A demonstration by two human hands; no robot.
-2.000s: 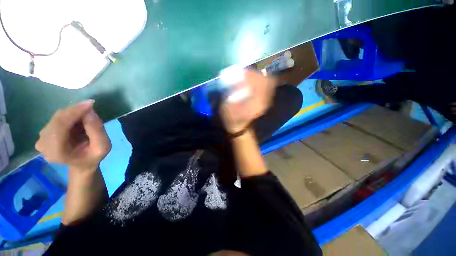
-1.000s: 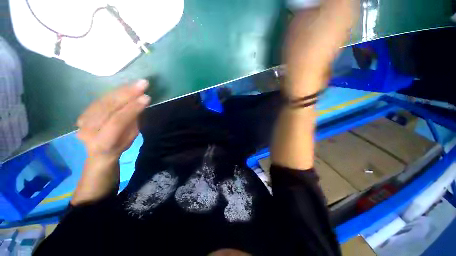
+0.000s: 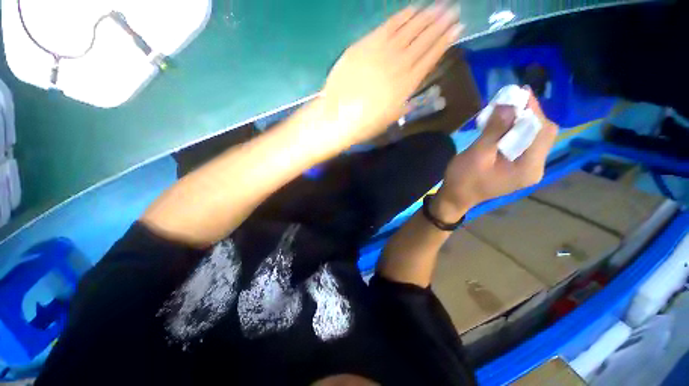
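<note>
A crumpled white tissue is pinched in my right hand, held past the front edge of the green bench, above the floor side. My left hand is bare and empty, stretched across to the right over the bench edge, fingers extended and slightly blurred. A white plastic housing lies on the green bench at the upper left, cut off by the top of the picture. A dark red wire curves inside it, with a small connector end at its right side. Neither hand touches the housing.
Stacked white housings stand at the left edge. An open cardboard box with white tubes is under the bench. Blue stools are left and upper right. Closed cartons lie on a blue rack at the right. Another person's dark clothing shows upper right.
My left hand has moved from beside the housing across to the right. My right hand has come back off the bench with the tissue, farther right and lower.
</note>
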